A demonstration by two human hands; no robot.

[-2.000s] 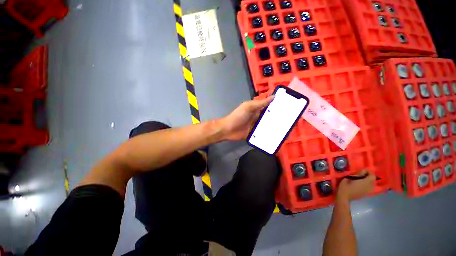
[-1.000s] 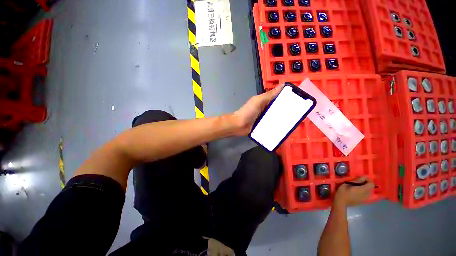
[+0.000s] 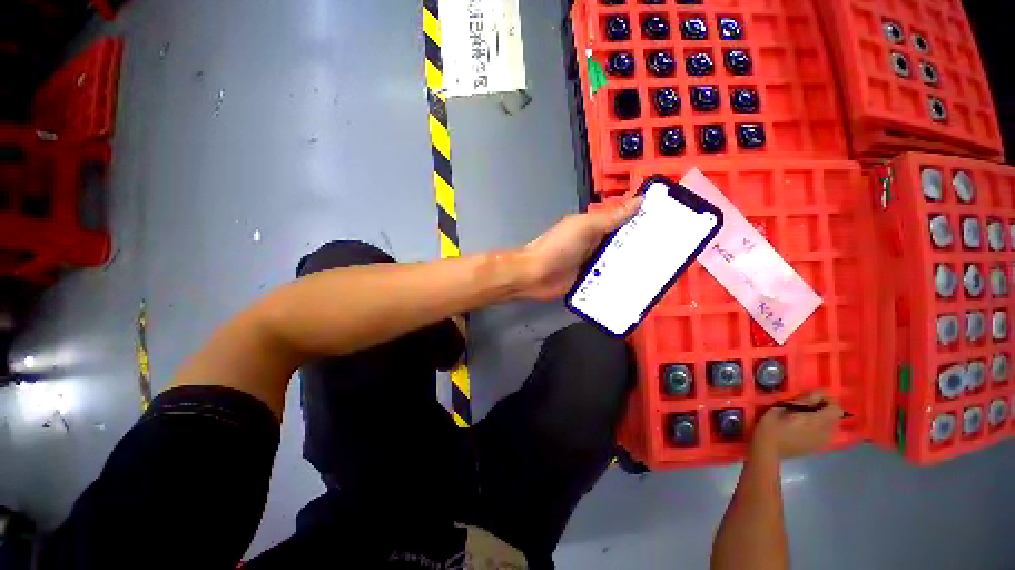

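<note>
My left hand [image 3: 573, 254] holds a smartphone [image 3: 646, 258] with a lit white screen, tilted above the left edge of a red compartment tray [image 3: 726, 324]. A pale pink paper slip [image 3: 766, 292] with handwriting lies slanted on that tray, its upper end beside the phone. My right hand [image 3: 804, 426] rests at the tray's near right part and holds a thin black pen or marker [image 3: 797, 408]. Several dark, squarish small parts [image 3: 725, 374] sit in the tray's near left cells, left of my right hand.
Another red tray with dark parts [image 3: 701, 97] is beyond. Red trays with silver parts stand to the right [image 3: 971, 325] and far right [image 3: 914, 69]. A white floor sign [image 3: 482, 45] lies by yellow-black tape [image 3: 441, 167]. More red trays [image 3: 84, 95] are at left.
The view has shifted, so the trays appear lower and farther right than at first. Text now shows on the phone screen, blank one second ago. Both hands keep their holds.
</note>
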